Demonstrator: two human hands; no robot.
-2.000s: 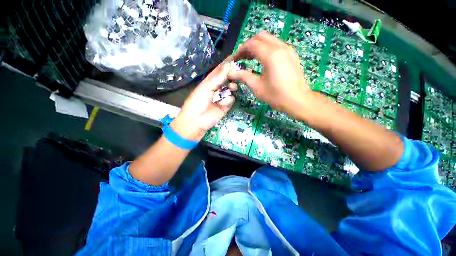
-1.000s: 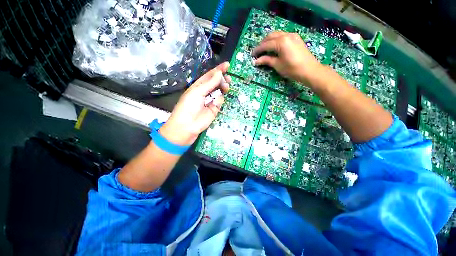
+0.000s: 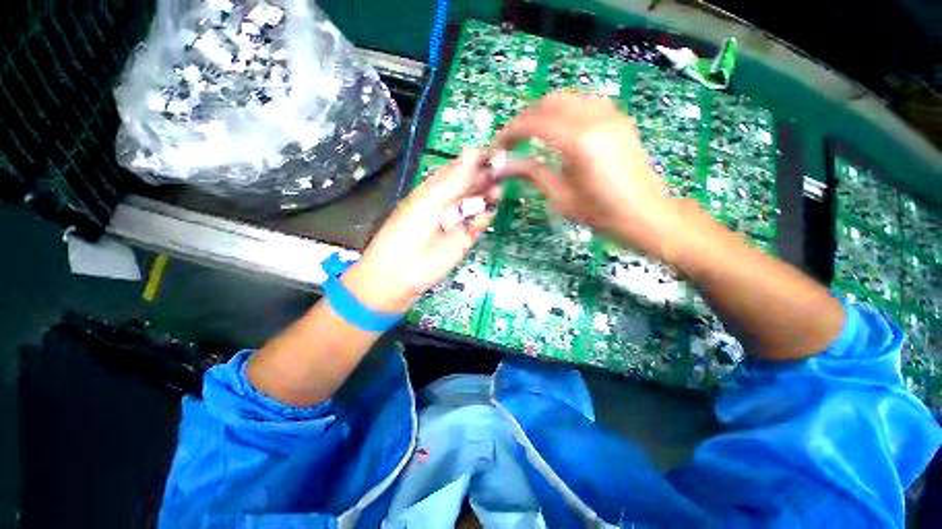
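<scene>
My left hand (image 3: 418,232), with a blue band at the wrist, is palm up over the near left part of the PCB panels (image 3: 547,310). Small silvery-white components (image 3: 464,212) lie in its curled fingers. My right hand (image 3: 589,155) is above the panels, its fingertips meeting my left fingertips around one small component (image 3: 500,162); it is blurred. The green PCB panels lie in two rows on a black tray, partly hidden by both hands.
A clear component bag (image 3: 253,103) full of small parts stands left of the panels. A green and white glue bottle (image 3: 713,64) lies behind them. A blue coiled cord (image 3: 421,114) runs beside the bag. A neighbouring tray of panels (image 3: 878,232) is at the right. A metal rail (image 3: 227,243) runs at the left.
My right hand has come from above the back left panel to my left fingertips, as it was two seconds ago. The bag and panels sit further left in view.
</scene>
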